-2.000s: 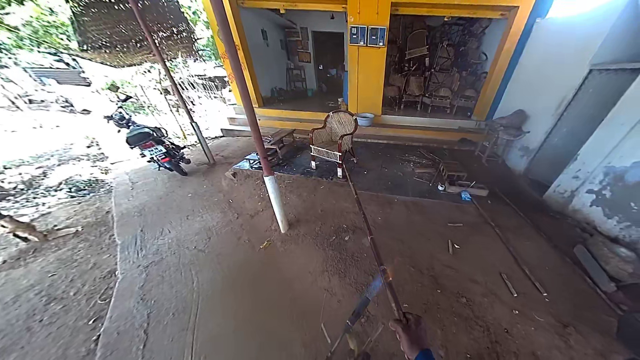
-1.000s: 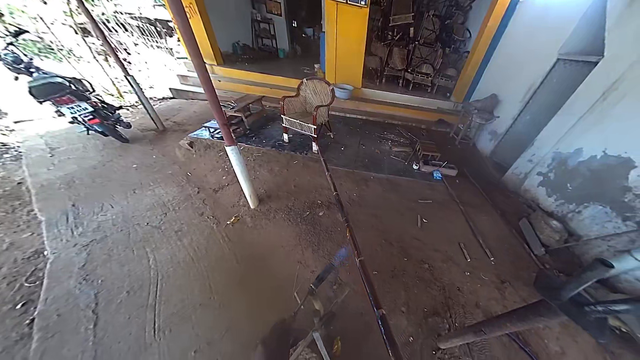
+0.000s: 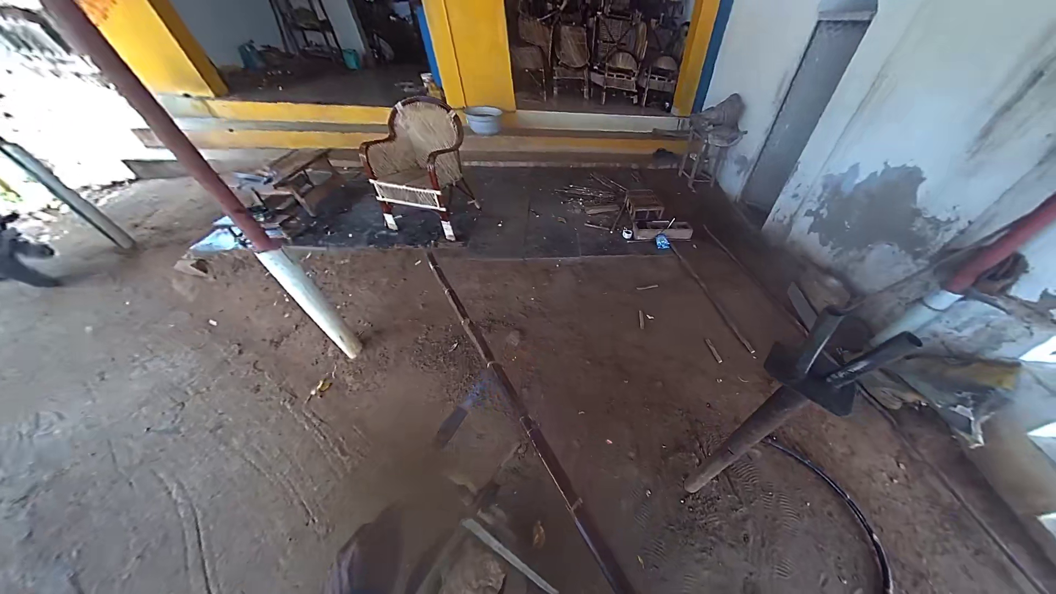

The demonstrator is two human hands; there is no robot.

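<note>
A long dark cane pole (image 3: pixel 528 425) slants from the bottom edge up toward a woven cane armchair (image 3: pixel 417 153). Left of the pole, a torch nozzle (image 3: pixel 451 426) gives a blue flame (image 3: pixel 478 391) beside the pole. A blurred dark shape at the bottom left of centre may be my left hand or sleeve; its fingers and grip cannot be made out. My right hand is out of view, as is whatever it holds. A pale flat strip (image 3: pixel 507 554) lies at the bottom, near the blur.
A red and white post (image 3: pixel 309 301) stands at left. To the right are a leaning metal stand (image 3: pixel 763 425), a black hose (image 3: pixel 833 487) and a peeling wall (image 3: pixel 874 206). Thin canes (image 3: pixel 714 301) lie on the ground. Beyond are a low wooden table (image 3: pixel 293 169), a basin (image 3: pixel 483 120) and steps.
Two seconds ago my right hand was on the cane pole near the bottom edge; it is out of view now. The view has shifted strongly, bringing the metal stand in at right.
</note>
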